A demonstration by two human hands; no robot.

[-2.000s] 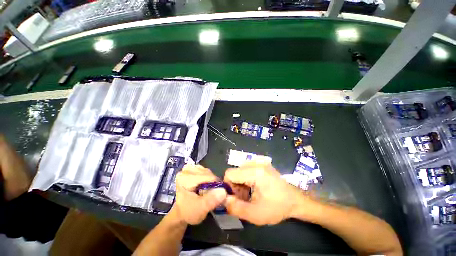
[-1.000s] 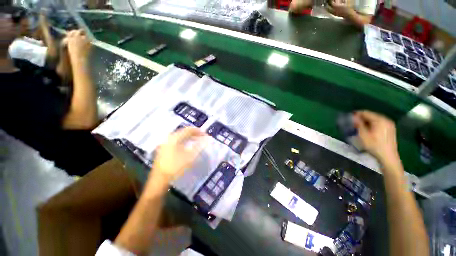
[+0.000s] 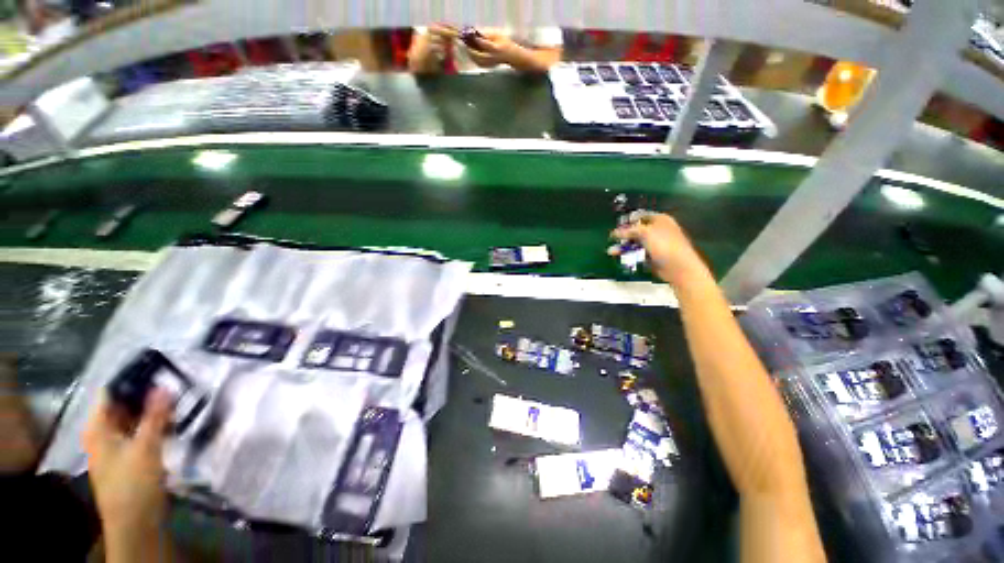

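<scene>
My left hand [image 3: 132,451] holds a dark phone housing [image 3: 154,387], tilted, over the left side of the housing tray. The white ribbed foam sheet [image 3: 264,423] covers the tray, with several dark housings [image 3: 355,352] on it. My right hand [image 3: 652,244] reaches over the green conveyor belt, its fingers on a small board [image 3: 631,257]. A part-assembled phone [image 3: 519,256] lies on the belt to its left. Several mainboards [image 3: 538,354] lie on the bench, with two white pieces [image 3: 535,420] below them.
A clear board tray [image 3: 809,379] holds boards at the right. Tweezers [image 3: 479,364] lie beside the housing tray. A slanted white post [image 3: 842,154] stands right of my right arm. Across the green belt [image 3: 363,198], another person's hands [image 3: 484,50] hold a dark piece near a tray of housings [image 3: 661,97].
My left hand has lifted a housing off the foam sheet. My right hand has gone from above the belt's near edge to a board on the belt. A phone now shows on the belt.
</scene>
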